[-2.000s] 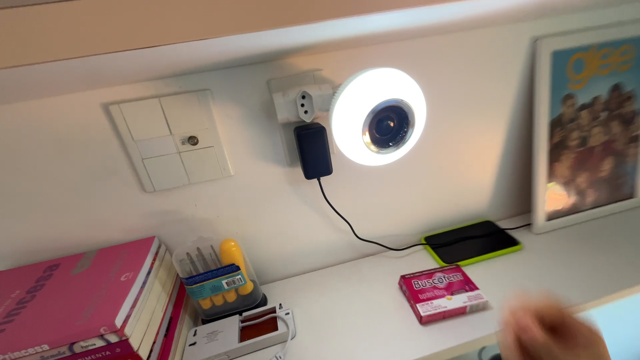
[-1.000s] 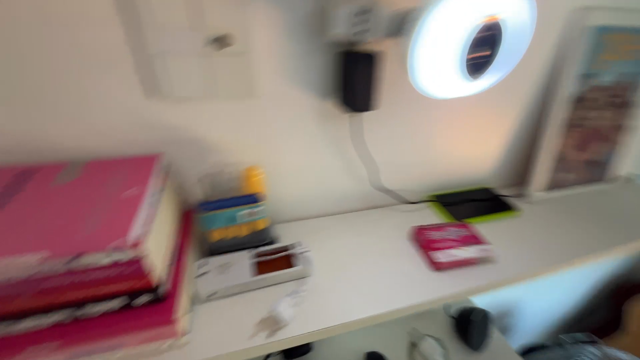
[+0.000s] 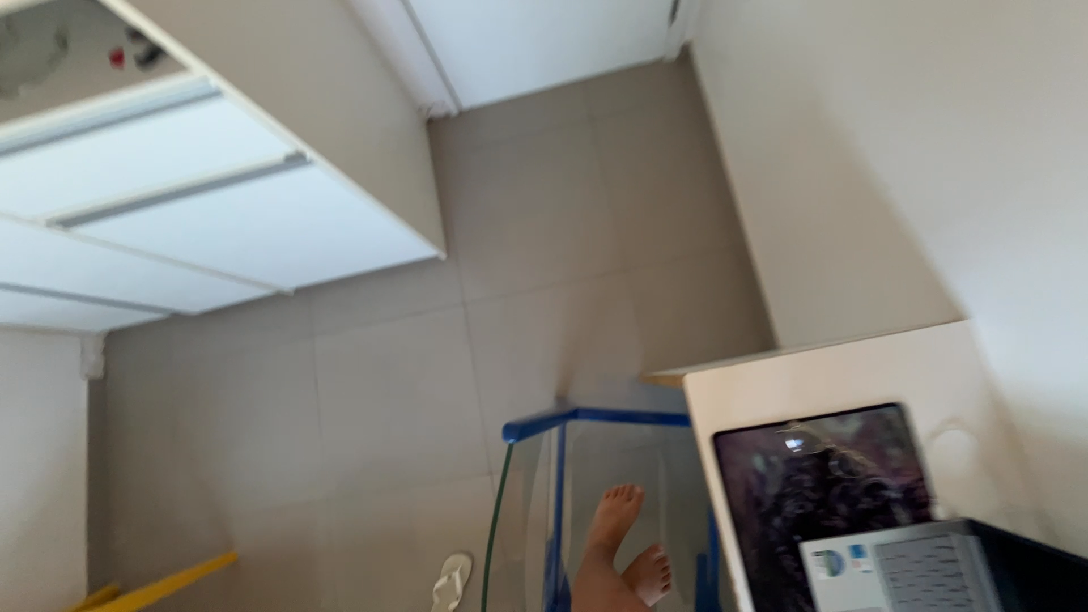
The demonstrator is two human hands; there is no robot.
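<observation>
Neither my left hand nor my right hand is in view. My bare feet [image 3: 625, 531] show at the bottom, inside a blue metal frame [image 3: 629, 416] with what looks like a clear panel. To the right stands a light desk [image 3: 833, 361]. A dark, glossy mat or panel [image 3: 820, 476] lies on it, partly under a laptop [image 3: 892, 565] whose keyboard and dark screen edge reach the frame's lower right corner. One white flip-flop [image 3: 451, 581] rests on the tiled floor.
A white drawer cabinet [image 3: 246, 229] stands at the upper left, with small items on its top. Grey floor tiles [image 3: 391, 382] run toward a white door [image 3: 552, 42]. A yellow bar [image 3: 170, 585] juts in at lower left, and a wall [image 3: 892, 153] rises on the right.
The view has swung from the shelf with books, ring light and pink box down to the floor and desk. A blurred hand near the pink box two seconds ago is out of view.
</observation>
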